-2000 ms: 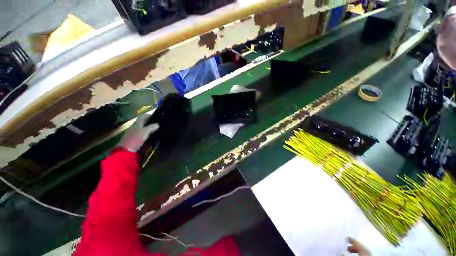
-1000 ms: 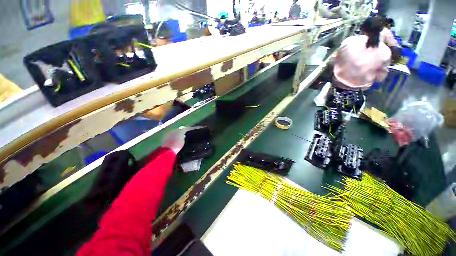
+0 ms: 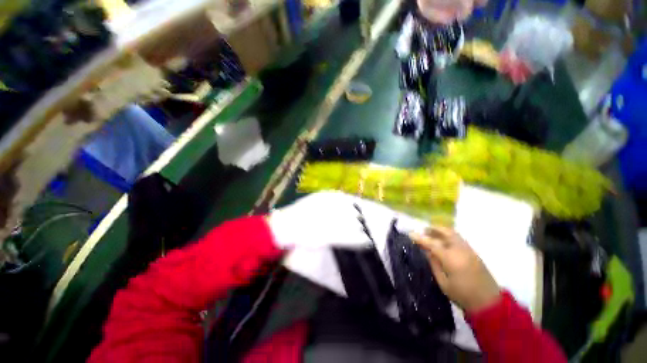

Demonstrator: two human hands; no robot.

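Observation:
The frame is blurred. My left hand (image 3: 323, 221), in a white glove, holds the upper end of a black plastic housing (image 3: 363, 276) over the white sheet (image 3: 500, 237). My right hand (image 3: 454, 266), bare, has its fingers at the top of a second black piece (image 3: 418, 283) just to the right. Whether the two black pieces are joined cannot be told. The left fingertips are hard to make out.
Yellow-green wire bundles (image 3: 525, 170) lie behind the sheet. A black housing (image 3: 340, 148), a tape roll (image 3: 357, 92) and more housings (image 3: 409, 113) lie farther back. The lime green glue gun (image 3: 616, 298) is at right. The conveyor's chipped edge (image 3: 284, 170) runs at left, with white paper (image 3: 241, 143) on the belt.
My left hand has moved from the conveyor to the white sheet with a black housing, leaving white paper on the belt. My right hand is now in full view at the black pieces. The view has turned.

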